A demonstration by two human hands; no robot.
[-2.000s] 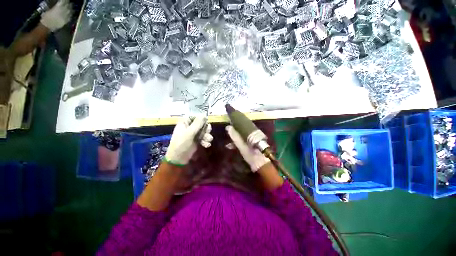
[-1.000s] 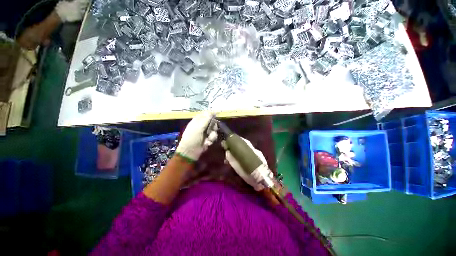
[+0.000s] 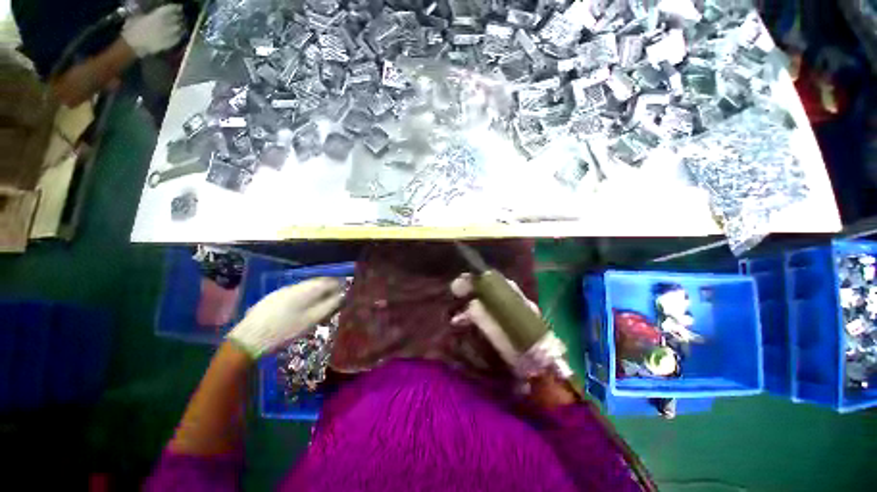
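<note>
My right hand (image 3: 502, 327), in a white glove, holds a thick olive-grey air tool (image 3: 510, 309) over the maroon apron (image 3: 413, 307). The tool's thin dark tip points up and left, just below the table edge, touching no part. My left hand (image 3: 287, 315), gloved, is over the left blue bin (image 3: 306, 370), which holds many small shiny parts. Its fingers point right; whether it holds anything is hidden. Small grey metal housings (image 3: 337, 146) lie heaped on the white table (image 3: 288, 207). Loose thin pins (image 3: 447, 178) lie near the front edge.
A clear plastic bag (image 3: 462, 96) lies mid-table. A glittering bag (image 3: 750, 173) overhangs the right front edge. A wrench (image 3: 178, 173) lies at left. Blue bins (image 3: 688, 389) stand below right, one with red and white items. Another person's gloved hand (image 3: 154, 31) shows at upper left.
My left hand has moved away from the tool tip, left and down to over the bin. The tool has shifted slightly right and down with my right hand. The other person's hand has moved slightly.
</note>
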